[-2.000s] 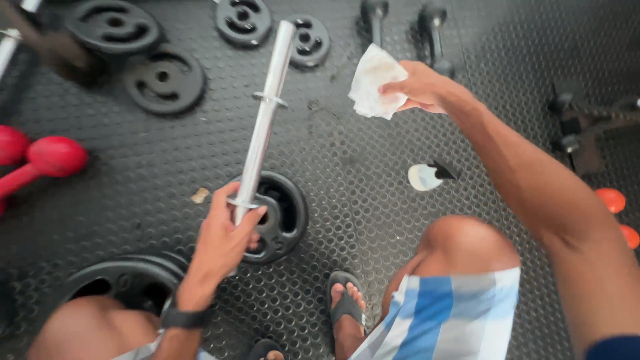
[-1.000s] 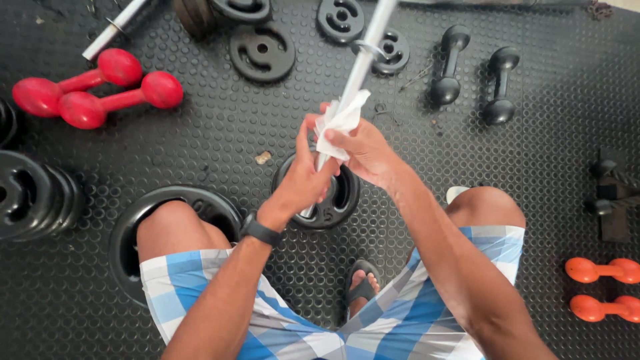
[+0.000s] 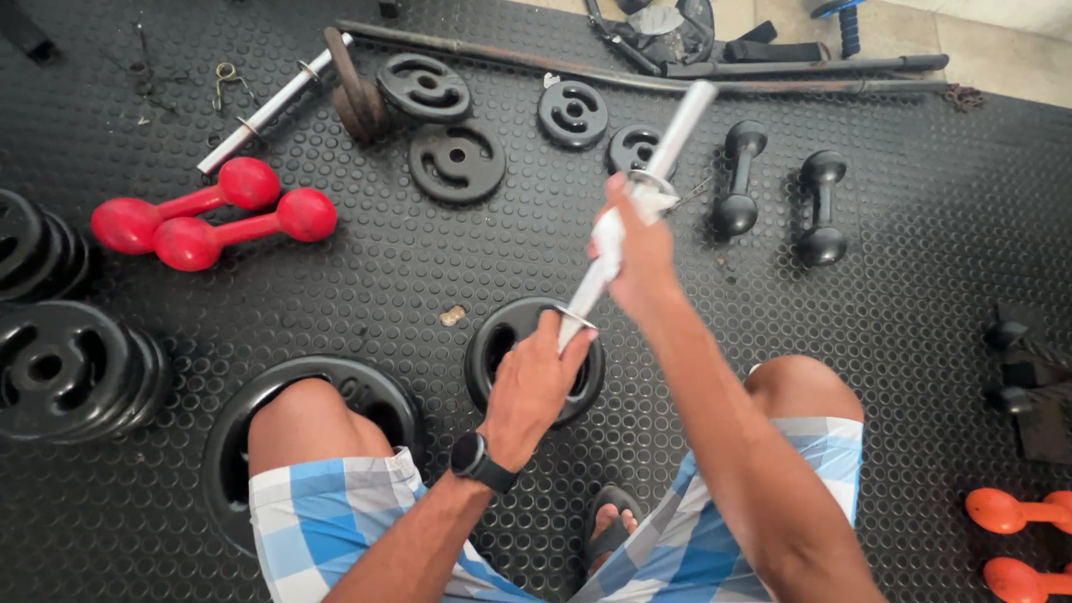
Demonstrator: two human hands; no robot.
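A chrome dumbbell bar (image 3: 682, 126) with two collars slants up and to the right in front of me. My left hand (image 3: 532, 381) grips its lower end, just below the lower collar. Wrapped around the bar's middle is a white cloth or wipe (image 3: 611, 239), which my right hand (image 3: 641, 243) holds against the metal just under the upper collar. Beneath my left hand, a black weight plate (image 3: 494, 335) lies on the floor, partly hidden by that hand and the bar.
Red dumbbells (image 3: 276, 222), a second chrome bar (image 3: 272, 109) and stacked plates (image 3: 75, 368) are on the left. Several plates (image 3: 456, 163) and a long metal bar (image 3: 502, 59) lie ahead. Black dumbbells (image 3: 741, 180) and orange dumbbells (image 3: 1009, 511) are on the right.
Two seconds ago my right hand held the cloth away from the bar; now it presses the cloth around it. Since one second ago that hand has moved up the bar, apart from my left hand.
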